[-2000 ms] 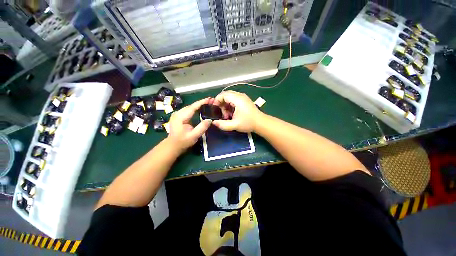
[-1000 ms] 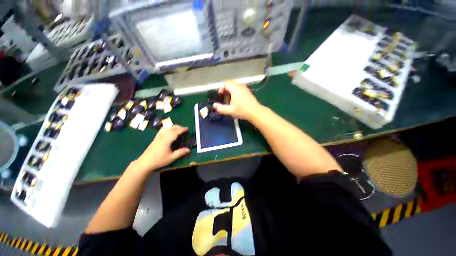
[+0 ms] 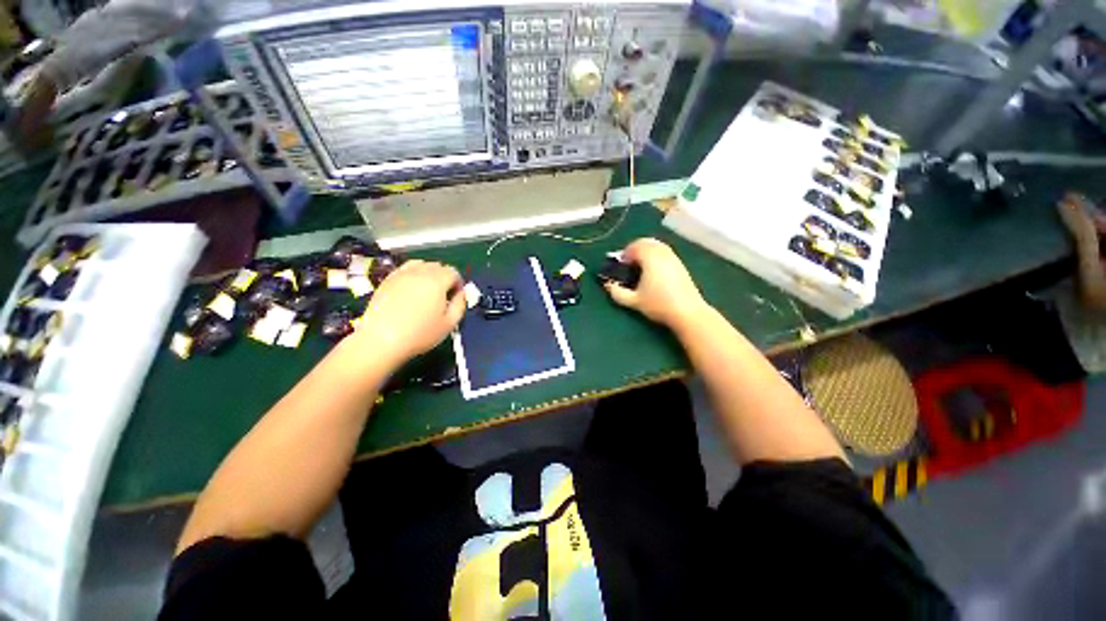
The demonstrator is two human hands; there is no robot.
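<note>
A black smartwatch [image 3: 499, 301] with a lit icon screen lies on the upper part of the dark blue test pad [image 3: 516, 352]. My left hand [image 3: 416, 306] is at the pad's upper left; its fingertips are at a white tag beside the watch, and its grip cannot be told. My right hand [image 3: 656, 281] holds another black unit [image 3: 620, 271] right of the pad, low over the mat. One more tagged unit [image 3: 566, 286] lies at the pad's right edge. The pile of loose units [image 3: 281, 297] is left of my left hand.
The tester [image 3: 400, 97] stands behind the pad on a beige stand [image 3: 485, 209]. A thin cable [image 3: 630, 182] runs from its front. The left blister tray [image 3: 109, 352] and right tray stack [image 3: 758, 176] hold units. A person's arm [image 3: 1084, 261] shows at the far right.
My right hand has moved off the pad to the right with a unit. My left hand has moved up from the pad's lower left to its upper left. The camera view has shifted.
</note>
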